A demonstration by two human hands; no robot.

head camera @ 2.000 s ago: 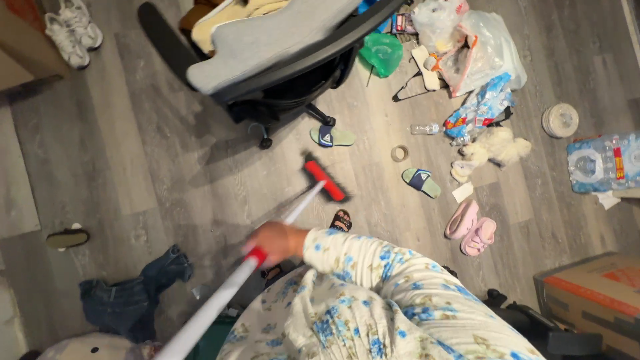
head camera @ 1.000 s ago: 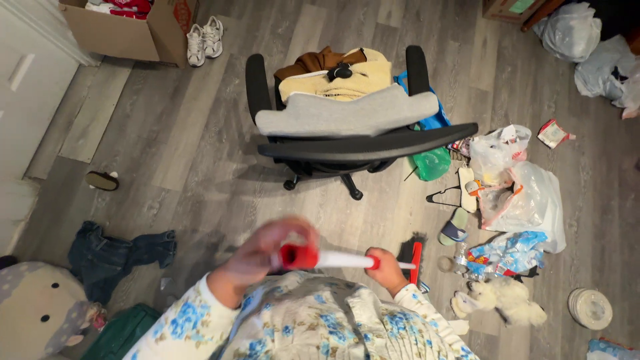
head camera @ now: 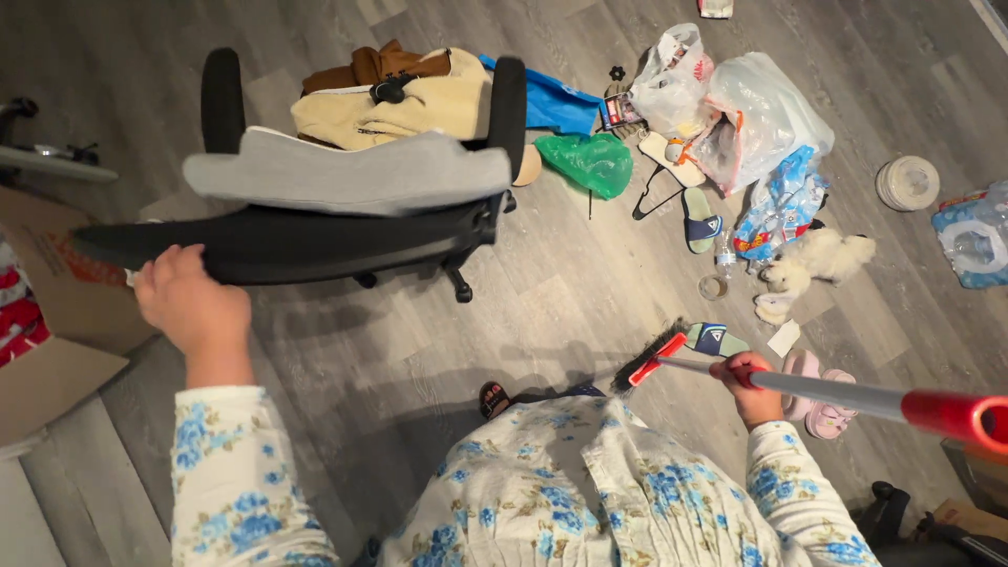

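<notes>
My left hand (head camera: 193,303) rests on the top of the black backrest (head camera: 339,244) of an office chair, its fingers over the edge. A beige fleece garment (head camera: 425,98) and a brown one (head camera: 370,67) lie on the chair, behind a grey cushion (head camera: 354,169). On the right, my right hand (head camera: 748,386) is closed around the grey and red handle (head camera: 835,391) of a broom. The red broom head (head camera: 657,361) with dark bristles is on the floor, touching or close to a green and navy slide sandal (head camera: 717,339).
Plastic bags (head camera: 764,110), a green bag (head camera: 591,161), another slide (head camera: 699,220), a tape roll (head camera: 713,287), a white plush toy (head camera: 819,260) and pink clogs (head camera: 831,405) lie at right. A cardboard box (head camera: 71,315) stands at left, water bottles (head camera: 976,236) at far right.
My left hand has let go of the broom's upper end and moved left onto the chair back. My right hand still holds the handle.
</notes>
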